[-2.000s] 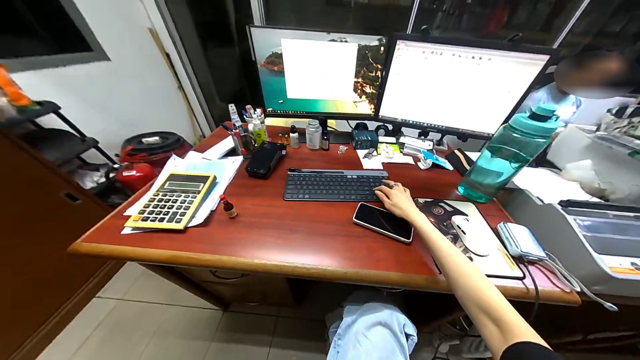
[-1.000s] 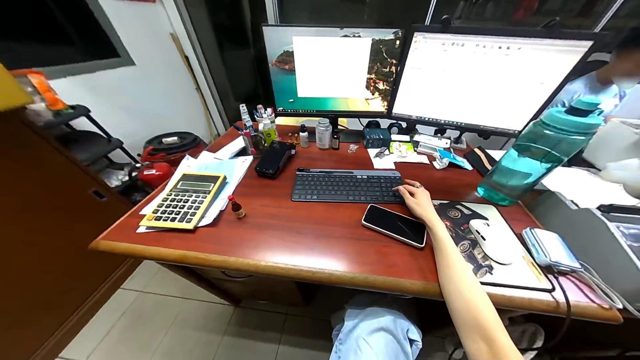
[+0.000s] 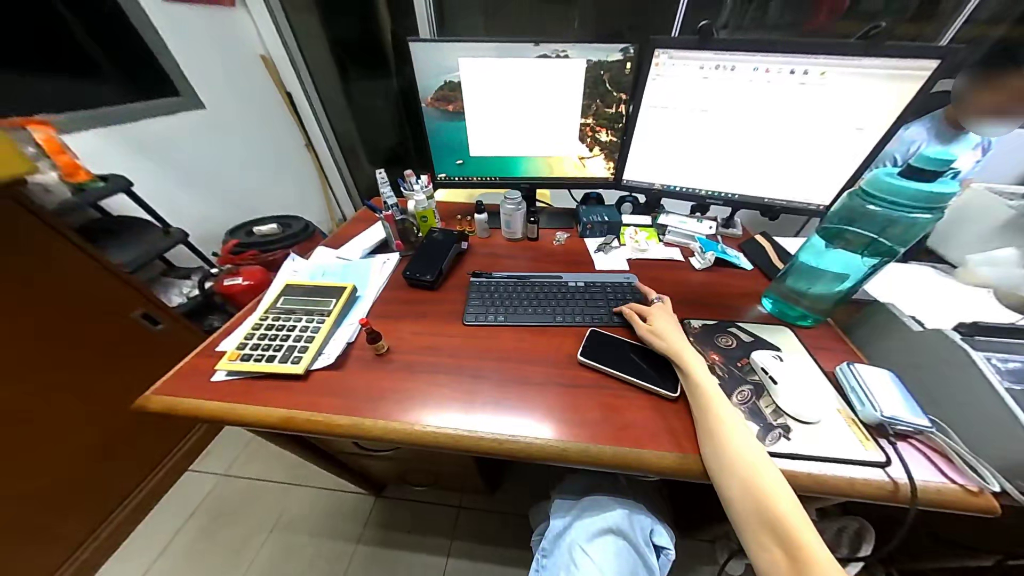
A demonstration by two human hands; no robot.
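Observation:
My right hand, with a ring on one finger, rests at the right end of a dark computer keyboard, its fingers on the keys there. A smartphone lies face up just below the hand, near the wrist. To the right, a white mouse sits on a mouse pad printed with a vehicle. Two monitors stand behind the keyboard, lit with windows. My left hand is out of the frame.
A yellow calculator lies on papers at the left, near a small red-capped bottle and a black handheld device. Small bottles and a pen holder stand behind. A teal water bottle stands right; a person is beyond the monitors.
My right hand stays at the keyboard's right end, with only small changes in its pose. The view has shifted slightly.

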